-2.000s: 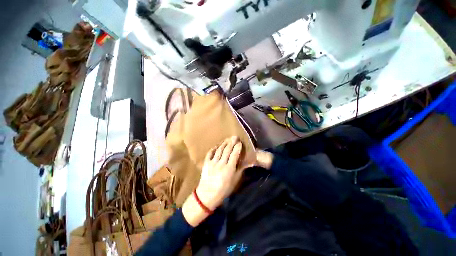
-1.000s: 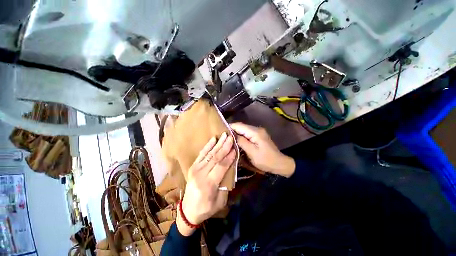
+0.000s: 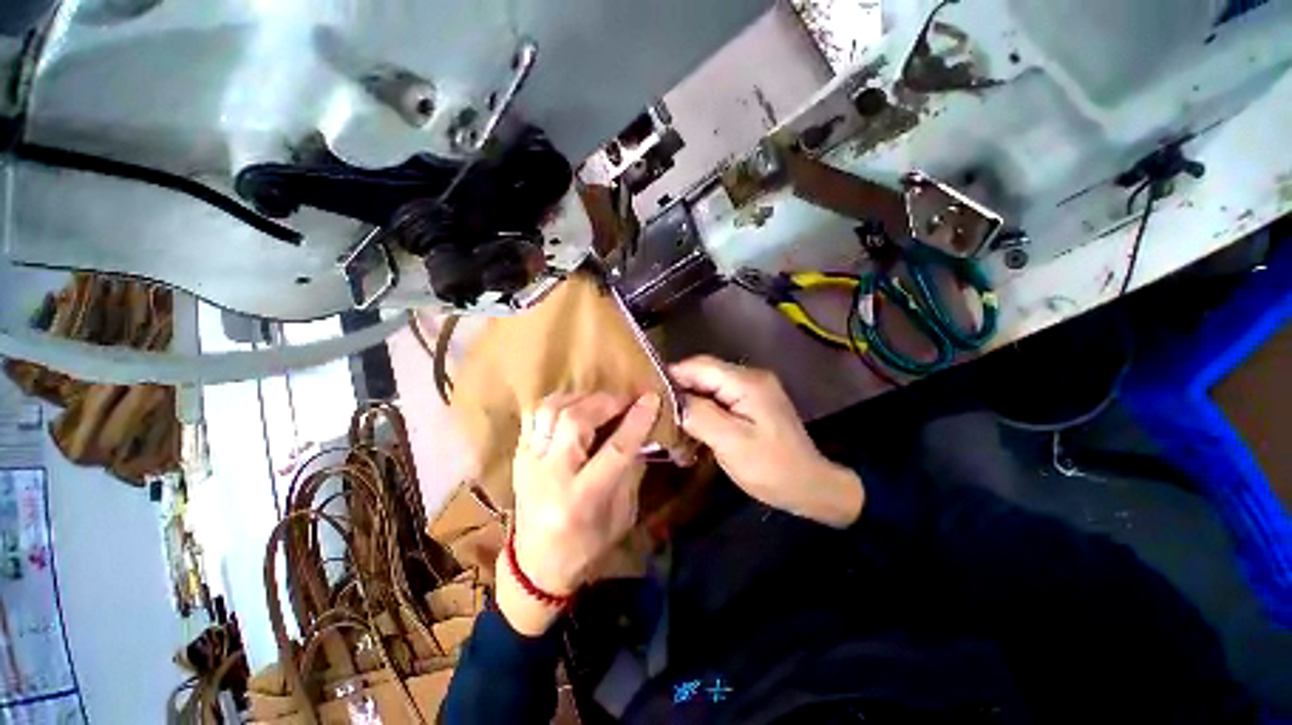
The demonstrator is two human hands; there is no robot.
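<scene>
A tan bag body (image 3: 546,347) lies under the sewing machine head (image 3: 326,99), its far end at the needle area, which is partly hidden by the dark machine parts. A pale-edged seam runs down its right side. My left hand (image 3: 574,475) lies on the bag near its near end, fingers bent, thumb and fingertips at the panel. My right hand (image 3: 758,432) pinches the pale edge at the right side, close to my left fingertips. A brown handle loop (image 3: 444,357) shows at the bag's left.
Yellow-handled pliers (image 3: 815,305) and green-handled scissors (image 3: 928,319) lie right of the needle area. Waiting bags with many brown loops (image 3: 340,552) stand at the lower left. More tan bags (image 3: 121,375) lie far left. A blue crate (image 3: 1204,411) is at the right.
The view has moved closer to the machine. My right hand has come out from beside the bag to its edge. My left fingers have bent, and the near panel edge is drawn up shorter.
</scene>
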